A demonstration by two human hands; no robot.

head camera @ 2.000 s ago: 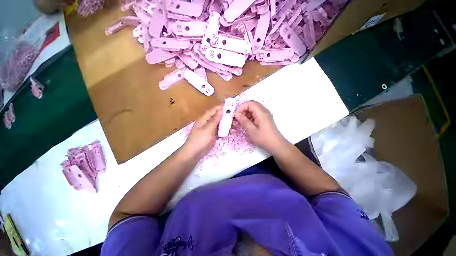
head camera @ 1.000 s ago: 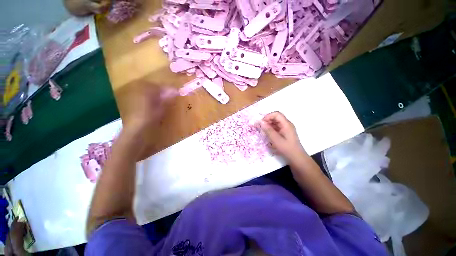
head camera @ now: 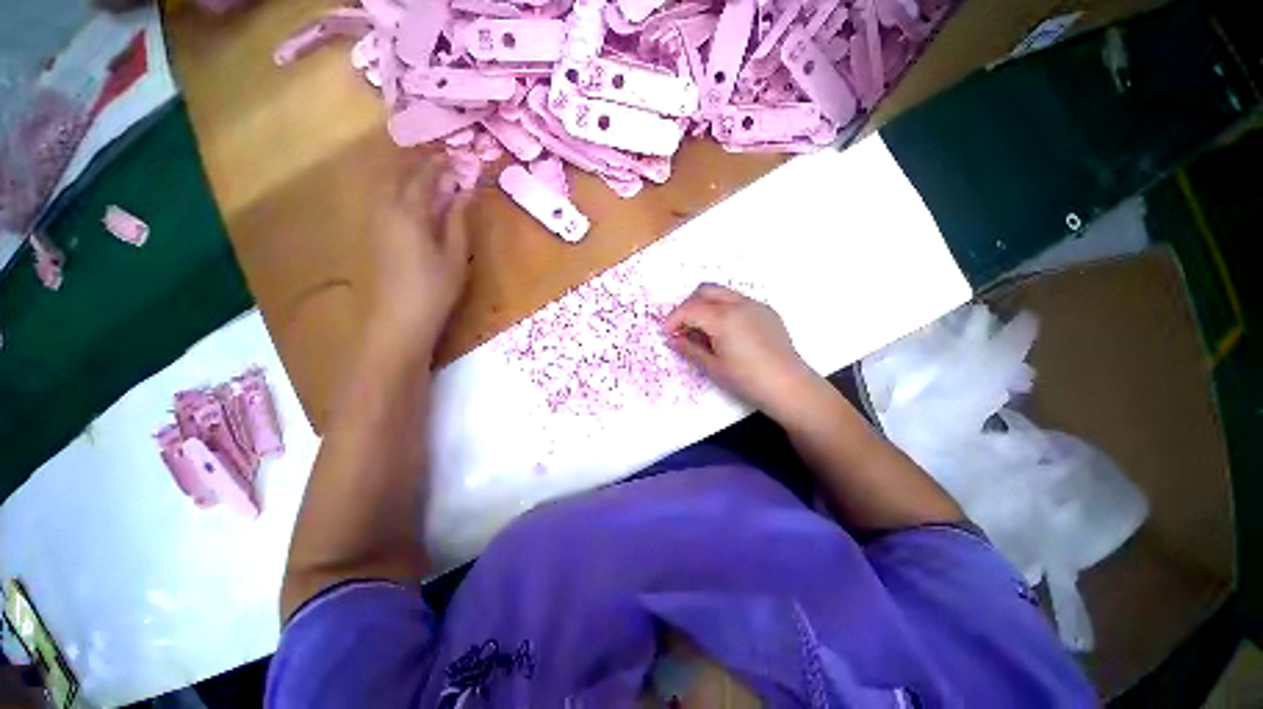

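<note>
A large heap of pink parts [head camera: 610, 83] lies on the brown board [head camera: 277, 166], with a few loose parts at its near edge. My left hand [head camera: 427, 236], slightly blurred, reaches over the board, its fingertips at a pink part on the heap's near left edge; its grip is unclear. My right hand [head camera: 734, 339] is over the white sheet [head camera: 859, 263] with thumb and fingers drawn together; whether they hold anything is too small to tell. Tiny pink bits [head camera: 596, 353] are scattered on the sheet beside it.
A fanned bunch of pink parts [head camera: 219, 441] lies on the white surface at left. Pink pieces [head camera: 125, 225] sit on the green strip at far left. An open cardboard box [head camera: 1163, 416] with crumpled white plastic [head camera: 1025, 457] is at right.
The part held between both hands two seconds ago is gone from them. My left hand swung out left, blurred, and is now at the heap's edge. My right hand stays near the bits.
</note>
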